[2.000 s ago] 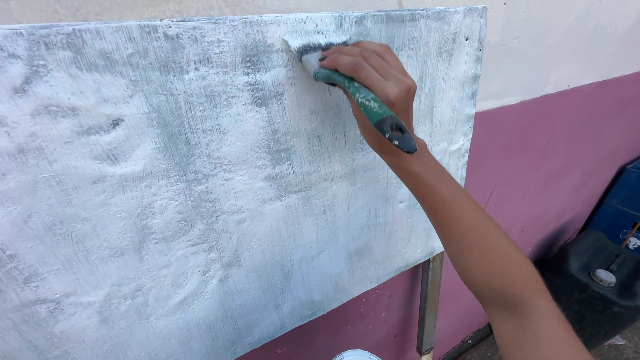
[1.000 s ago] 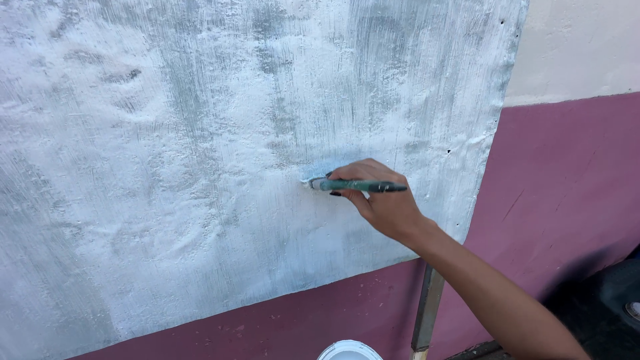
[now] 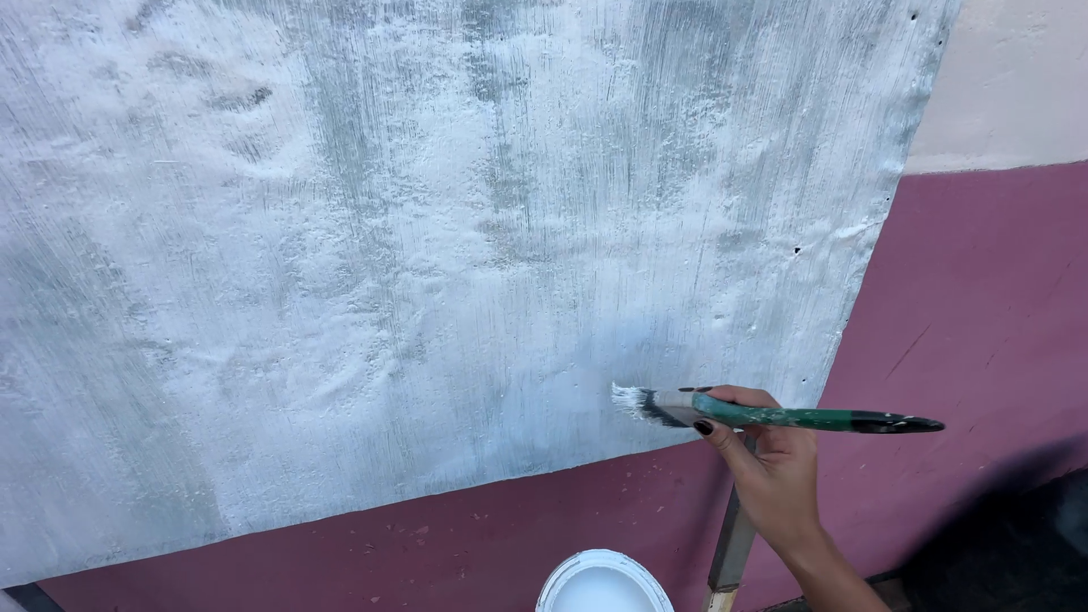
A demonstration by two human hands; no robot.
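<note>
My right hand grips a paintbrush with a green and black handle, its thumb and fingers near the metal ferrule. The brush lies nearly level, with white paint on its dark bristles, which point left at the lower right part of a large sheet-metal panel. Whether the bristles touch the panel is hard to tell. White, streaky paint covers the panel, and grey shows through in places. Below the panel's lower edge is an open round bucket of white paint, cut off by the frame. My left hand is out of view.
Behind the panel stands a wall, pink below and whitish above. A wooden post runs down from the panel's lower edge, between the bucket and my right forearm. Something dark fills the bottom right corner.
My right hand has moved the brush from the panel's top edge down to near its lower edge, keeping hold of it. The view has tilted down.
</note>
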